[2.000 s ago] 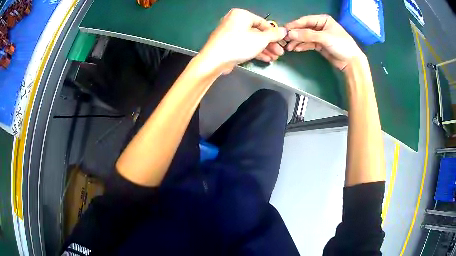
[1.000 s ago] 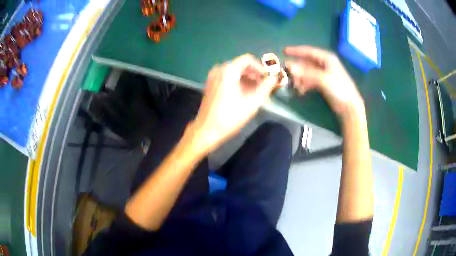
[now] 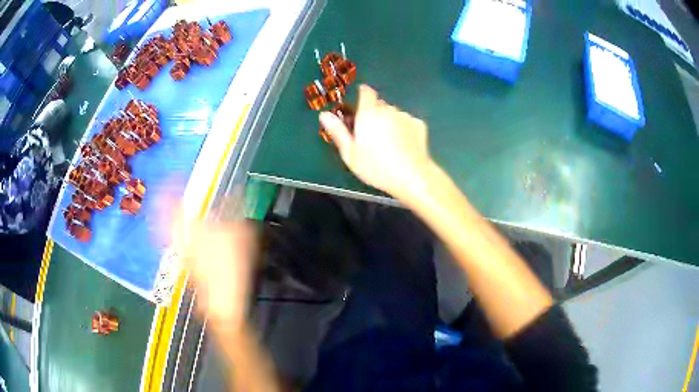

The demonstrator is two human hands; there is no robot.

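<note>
My right hand [image 3: 381, 142] reaches over the green bench. Its thumb and forefinger are around an orange-brown copper coil [image 3: 334, 132] at the near end of a small group. The other waiting coils [image 3: 331, 79] lie just beyond it, some with silvery leads pointing up. My left hand [image 3: 214, 253] is strongly blurred over the conveyor edging, by the near side of the blue sheet [image 3: 180, 130]. Its fingers cannot be made out, nor whether it holds anything.
Coil stock [image 3: 111, 164] lies in two clusters on the blue sheet. A single coil [image 3: 105, 322] sits on the green belt [image 3: 73, 291]. Two blue bins with white contents [image 3: 490, 57] [image 3: 613, 96] stand on the bench. A person's patterned sleeve [image 3: 27, 180] shows far left.
My view has shifted left. My hands have parted: the right moved to the waiting coils, the left moved over the conveyor edge. The coil held between them earlier is no longer seen there.
</note>
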